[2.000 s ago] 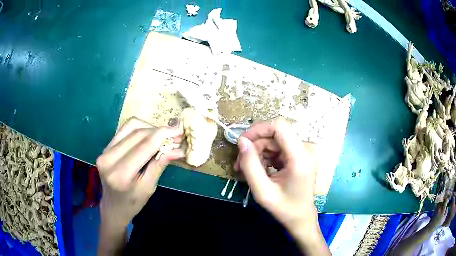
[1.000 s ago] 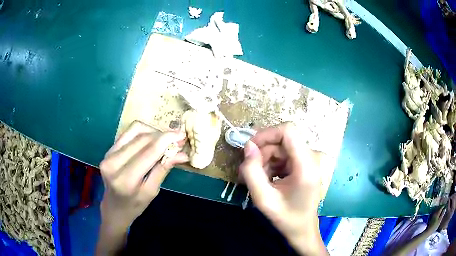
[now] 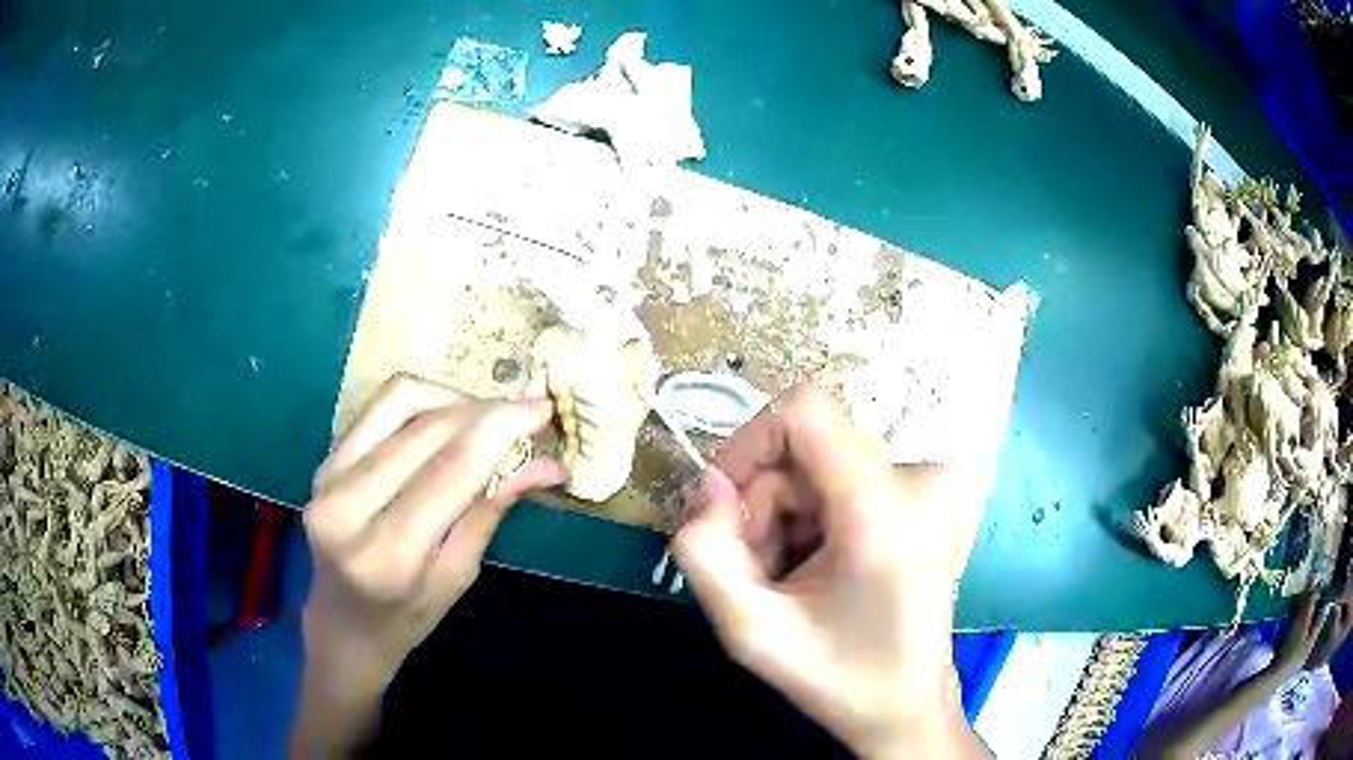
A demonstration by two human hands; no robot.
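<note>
My left hand [image 3: 423, 498] pinches a cream-beige figure body [image 3: 598, 423] by its left side; a small pale moulded piece [image 3: 509, 463] shows between the fingers. The body's ribbed relief faces up, over the stained cardboard mat [image 3: 490, 267]. My right hand [image 3: 809, 557] holds a thin white cotton swab [image 3: 681, 434] between thumb and fingers. The swab's far tip is at the body's upper right edge; whether it touches is hard to tell. A small oval dish [image 3: 709, 401] lies on the mat just beyond my right fingers.
A crumpled white tissue [image 3: 641, 104] lies above the mat. A pile of beige figures [image 3: 1254, 401] is at right, with more pieces [image 3: 972, 33] at the top. A blue crate of beige parts [image 3: 74, 557] is lower left. Another person's arm [image 3: 1246, 690] shows lower right.
The right hand has moved slightly down and left, and the swab has swung steeper, its tip lower along the body's right edge. More of the dish shows. The left hand still holds the body.
</note>
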